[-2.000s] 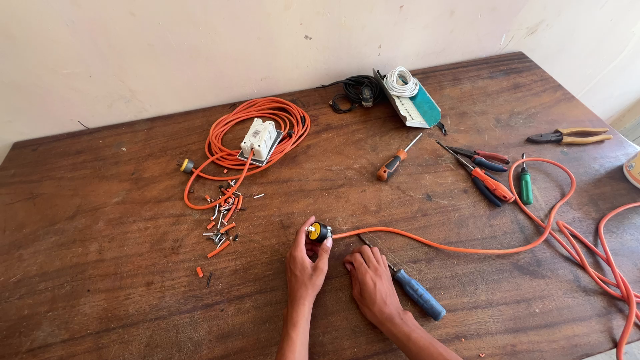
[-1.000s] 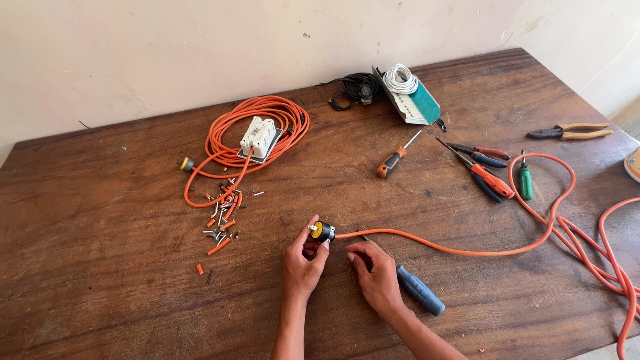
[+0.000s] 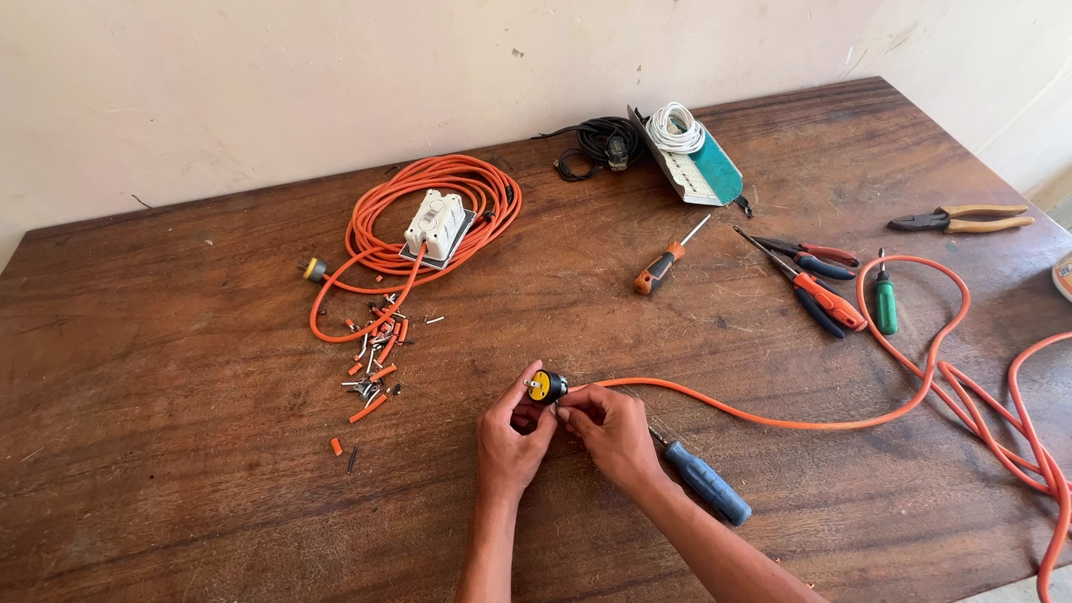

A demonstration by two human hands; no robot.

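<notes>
My left hand (image 3: 512, 440) holds a black and yellow electrical plug (image 3: 546, 387) between thumb and fingers, its metal prongs pointing left. An orange cable (image 3: 737, 412) runs from the back of the plug to the right. The fingertips of my right hand (image 3: 610, 427) are pinched together at the rear of the plug, beside the cable; whether they grip a small part there is hidden. A blue-handled screwdriver (image 3: 708, 483) lies just right of my right hand, its tip end partly covered by that hand.
An orange cable coil (image 3: 362, 219) with a white outlet box (image 3: 435, 222) lies at the back left, cut cable scraps (image 3: 385, 347) before it. Toward the right are an orange-black screwdriver (image 3: 660, 270), lineman's pliers (image 3: 963, 219), a green screwdriver (image 3: 886, 303) and white wire (image 3: 675, 129) on a teal-and-white object.
My right hand has lifted from the tabletop beside the blue screwdriver and moved left to the rear of the plug. My left hand still holds the plug.
</notes>
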